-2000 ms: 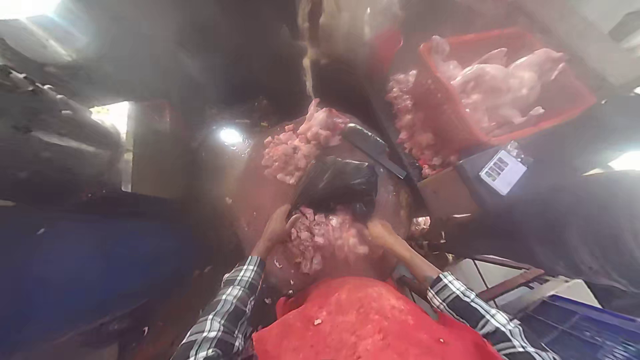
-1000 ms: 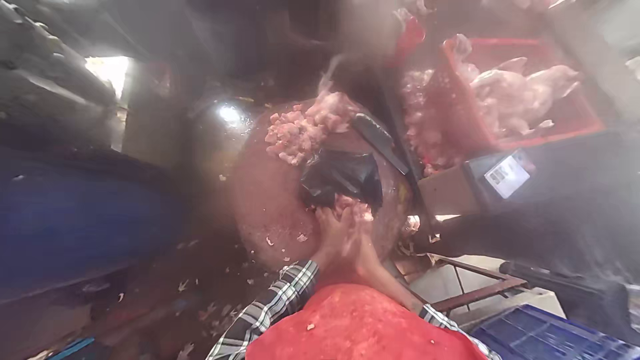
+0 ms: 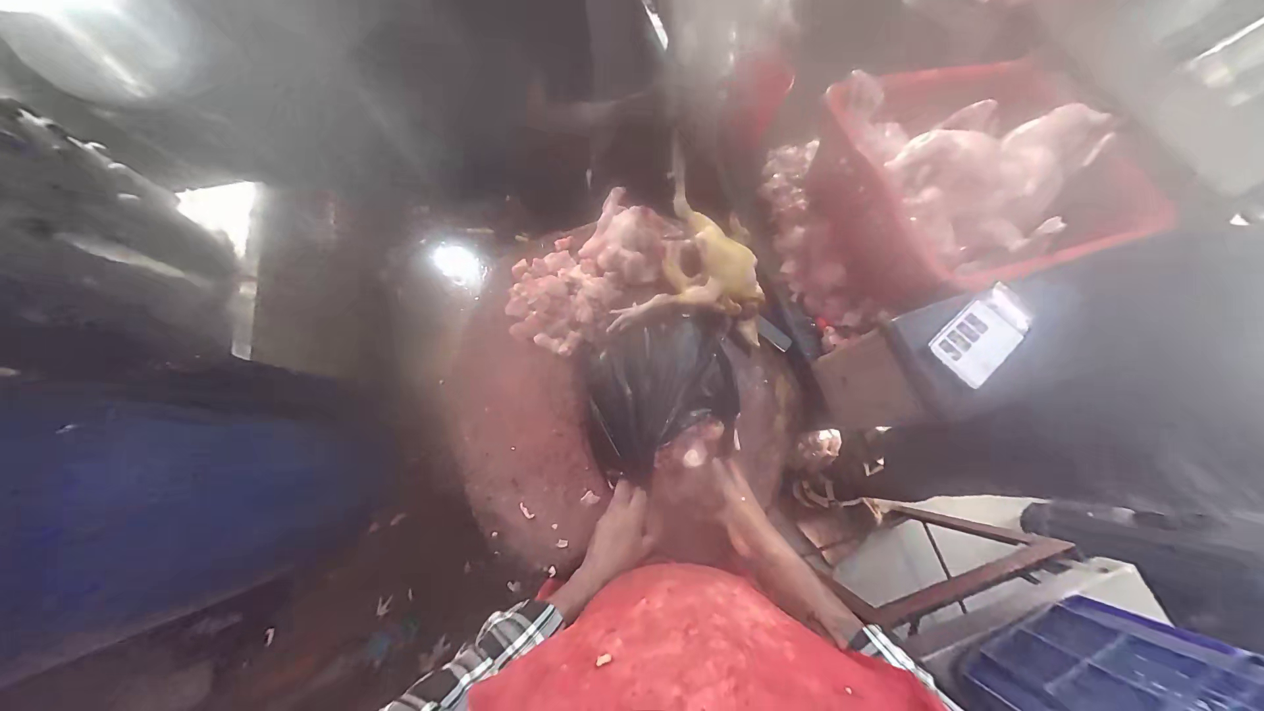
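Observation:
A black plastic bag (image 3: pixel 660 385) lies on a round chopping block (image 3: pixel 523 434), with pink meat pieces (image 3: pixel 693 446) at its near opening. My left hand (image 3: pixel 624 523) grips the bag's lower left edge. My right hand (image 3: pixel 736 494) is at the meat on the opening's right side; its fingers are blurred, so its hold is unclear. Beyond the bag sits a heap of chopped poultry pieces (image 3: pixel 568 296). A yellowish whole plucked bird (image 3: pixel 719 259) lies beside the heap, against the bag's far edge. Part of a flat metal blade (image 3: pixel 775 331) shows right of the bird.
At the upper right, a red plastic crate (image 3: pixel 1096 255) holds plucked birds (image 3: pixel 987 173), with more meat pieces (image 3: pixel 800 227) along its left side. A box-like device with a label (image 3: pixel 980 334) stands nearer. A rusty metal frame (image 3: pixel 978 583) and a blue plastic crate (image 3: pixel 1106 657) are at lower right.
The yellowish bird now lies on the block beyond the bag, where the earlier frames show none. My hands, together at the bag's opening one second ago, have moved apart.

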